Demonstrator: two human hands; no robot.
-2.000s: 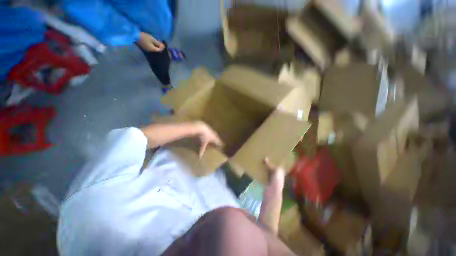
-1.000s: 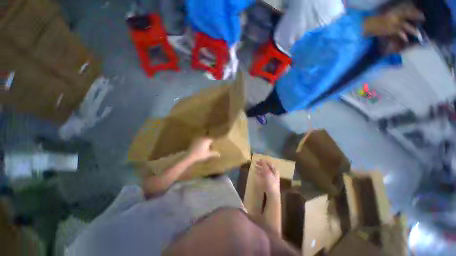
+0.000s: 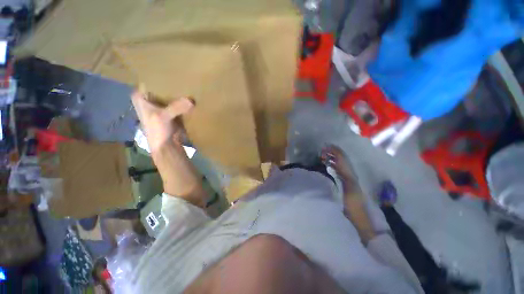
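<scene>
A large brown carton (image 3: 212, 97) with open flaps fills the top middle of the head view, close to my body. My left hand (image 3: 161, 118) is on the carton's near left edge, thumb over the cardboard, holding it. The fingertips are partly hidden. My right hand (image 3: 339, 163) hangs to the right of the carton, apart from it. It is blurred, its fingers are loosely bent, and nothing shows in it.
Green wrapped cases (image 3: 146, 184) with a white label and a smaller brown carton (image 3: 95, 178) are at the left. Clear crumpled film (image 3: 126, 255) lies below them. Red stools (image 3: 373, 115) and a person in blue (image 3: 442, 57) are at the right, over grey floor.
The view has swung to the left. The carton now looks larger and sits higher in view. My left hand still holds it; my right hand has come away from the carton flaps towards my side.
</scene>
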